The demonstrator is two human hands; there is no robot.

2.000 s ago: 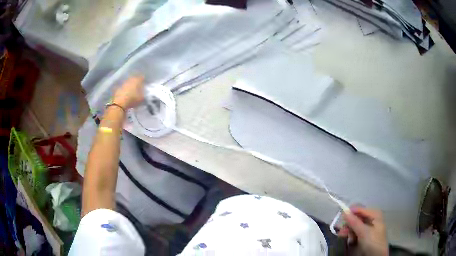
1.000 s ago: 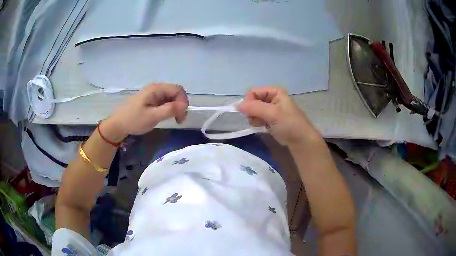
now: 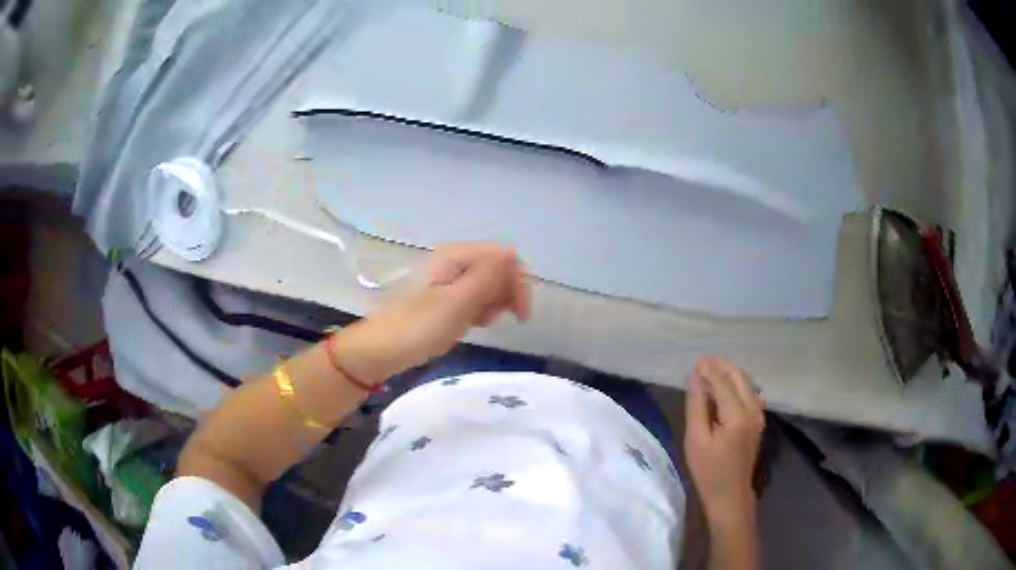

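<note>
A pale grey-blue panel (image 3: pixel 624 239) lies flat on the table, with a dark line across it. The tape roll (image 3: pixel 201 228) stands out white at the table's left. Its narrow stay tape (image 3: pixel 295 223) runs right and curls to an end near my left forearm. My left hand (image 3: pixel 479 287) is blurred over the panel's near edge, fingers bent; whether it holds anything is not clear. My right hand (image 3: pixel 724 429) is at the table's near edge, fingers up and close together; its palm side is hidden. The steam iron (image 3: pixel 908 295) rests at the right.
Rumpled pale cloth (image 3: pixel 145 123) covers the table's far left. A pale bundle with dark stripes (image 3: pixel 167 334) hangs below the near left edge. Red and green baskets (image 3: pixel 33 406) are at the lower left. The table's off-white cover (image 3: pixel 602 340) runs along the near edge.
My hands have moved apart, the right one down to the table edge. The tape stretched and looped between them is no longer seen there. A loose tape end now lies near my left forearm.
</note>
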